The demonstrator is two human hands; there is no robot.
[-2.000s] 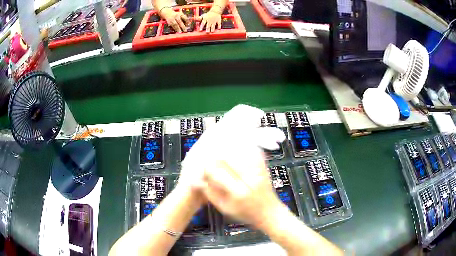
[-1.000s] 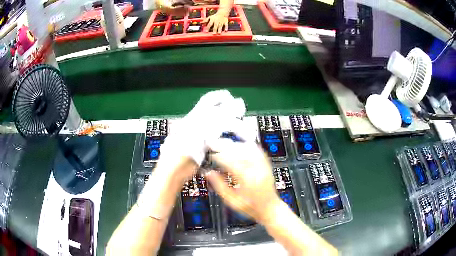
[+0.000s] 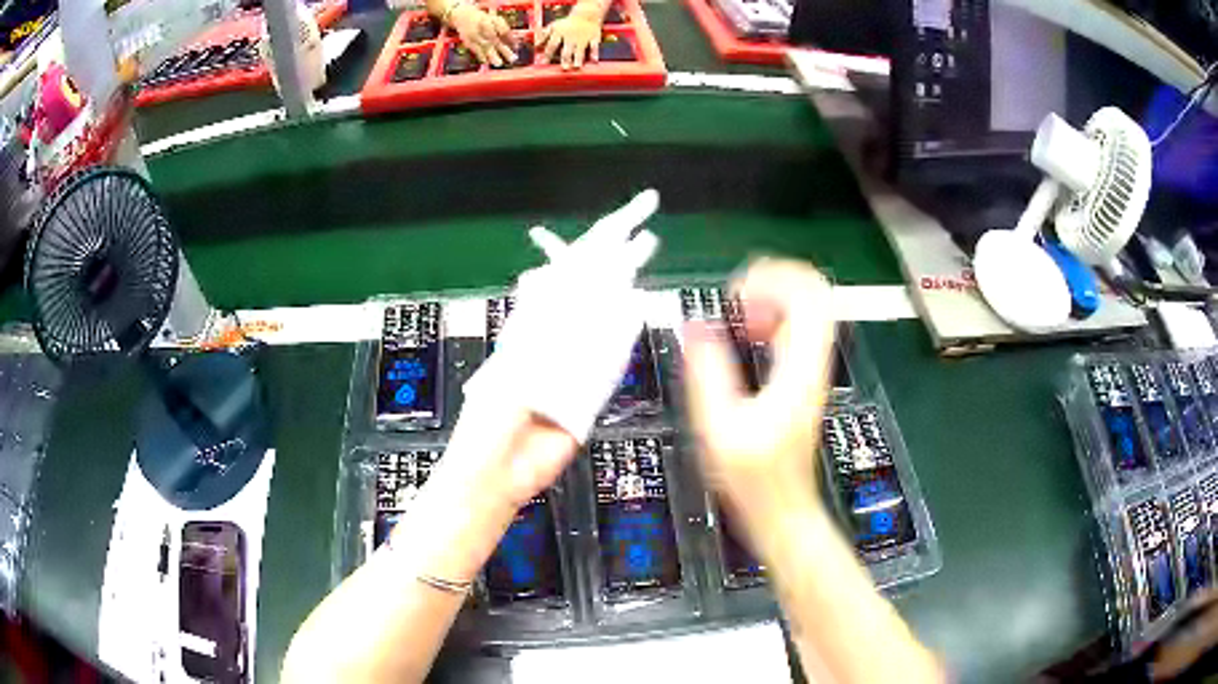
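Note:
A clear blister tray [image 3: 916, 568] holds two rows of black keypad phones [image 3: 637, 528], with white keys at the top and blue lettering on dark screens. My left hand [image 3: 572, 327] wears a white glove and is over the upper middle of the tray, fingers spread and pointing up and right; nothing shows in it. My right hand [image 3: 764, 388] is bare and blurred, over the right part of the tray, with thumb and fingers apart and nothing visible in it. My hands and forearms hide parts of several phones.
A black fan [image 3: 100, 267] and personal smartphone [image 3: 213, 601] are at left. A white fan [image 3: 1102, 187] stands at right, above another filled tray [image 3: 1122, 535]. A white sheet [image 3: 655, 661] lies at the near edge. Across, a person's hands touch a red tray [image 3: 514, 88].
My hands were together at the white glove; they are now apart. The glove now sits on my left hand with its fingers spread, and my right hand has moved right.

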